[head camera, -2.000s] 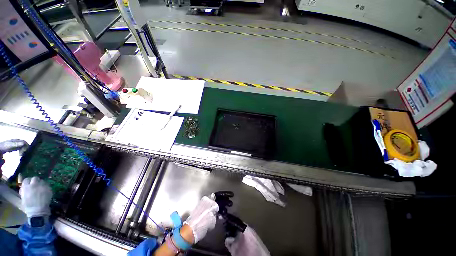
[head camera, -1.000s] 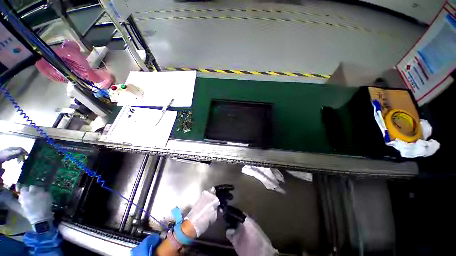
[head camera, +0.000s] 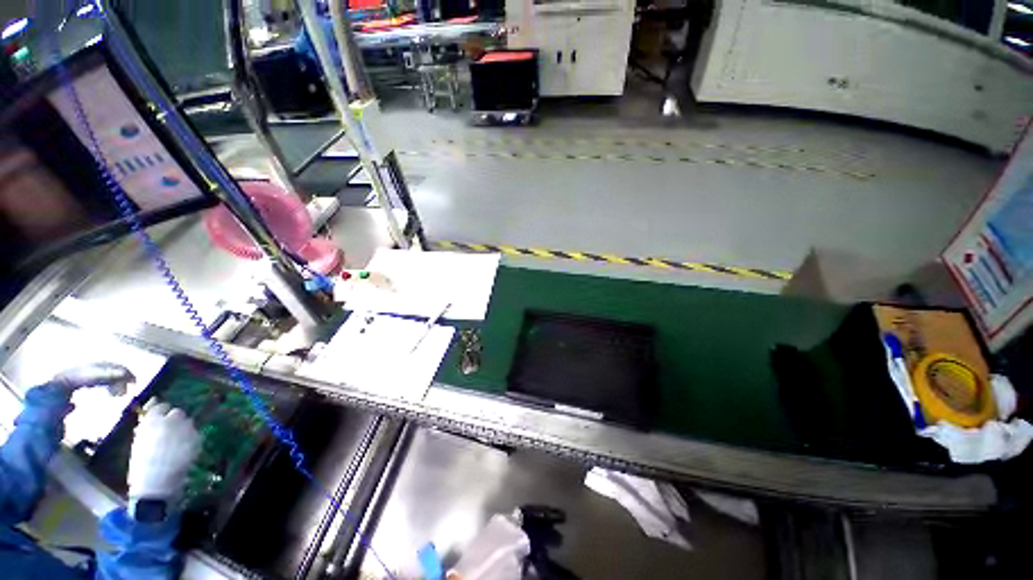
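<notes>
My left hand (head camera: 493, 552), in a white glove, is cut off by the bottom edge. A light-blue wrist band (head camera: 430, 562) shows beside it. Dark finger-like shapes (head camera: 544, 532) lie at its fingertips; whether they are glove fingers or held parts is unclear. My right white glove is out of the picture. Below me is the grey metal conveyor bed (head camera: 436, 487). At the left, green circuit boards (head camera: 210, 425) lie in a black carrier (head camera: 255, 493).
Another person's gloved hands (head camera: 164, 453) are over the boards. A blue coiled cord (head camera: 187, 306) crosses the left side. Crumpled white cloths (head camera: 640, 502) lie by the inner rail. The green mat (head camera: 714, 363) holds papers (head camera: 385, 357), a black tray (head camera: 583, 363) and a box with yellow tape (head camera: 954, 389).
The view has tilted up, so the scene sits lower and my hands are mostly cut off. My right white glove has left the picture. The other person's near hand has shifted over the boards.
</notes>
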